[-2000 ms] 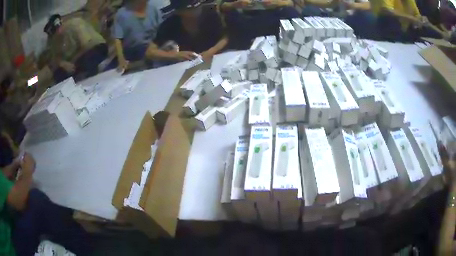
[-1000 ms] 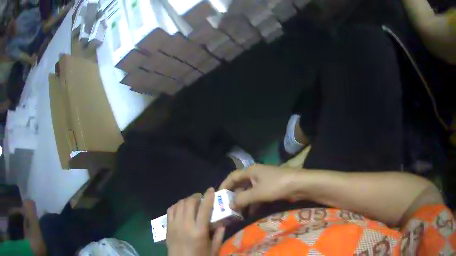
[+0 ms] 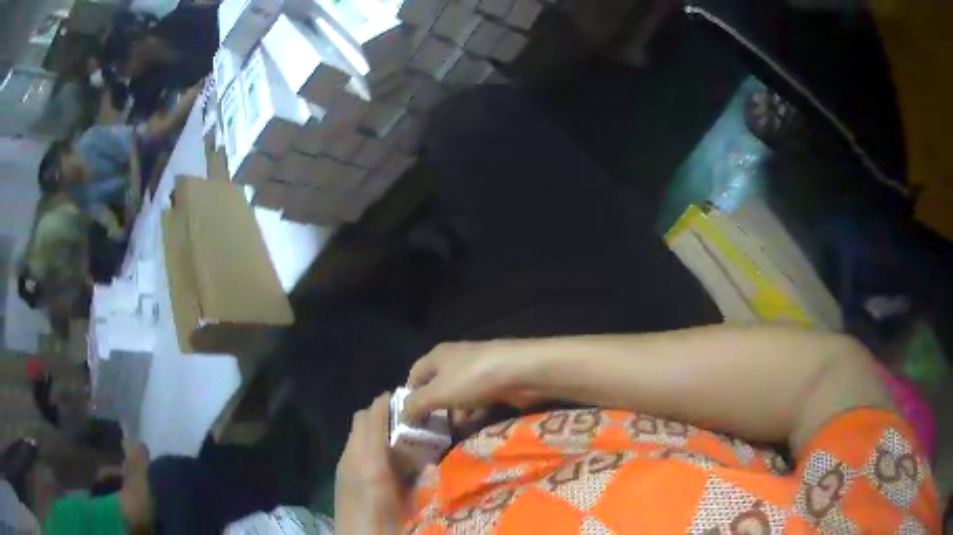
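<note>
A white retail box (image 3: 420, 434) is held over my lap at the bottom centre, one narrow end showing, the rest hidden by my hands and shirt. My left hand (image 3: 368, 460) is wrapped around its side, cut off by the lower edge. My right hand (image 3: 451, 378) lies over the box's top end with bent fingers touching it. Whether the end flap is open cannot be told.
Stacked white boxes (image 3: 324, 167) stand at the table edge ahead. A brown open carton (image 3: 235, 256) lies left of them. White pieces pile further left (image 3: 123, 361). People sit along the table's far left. A yellow-and-brown carton (image 3: 747, 266) is on the floor at right.
My hands and the box have shifted left in view, and my right hand now covers more of the box's end. The box shows less of its length. The view has turned, showing more floor at right.
</note>
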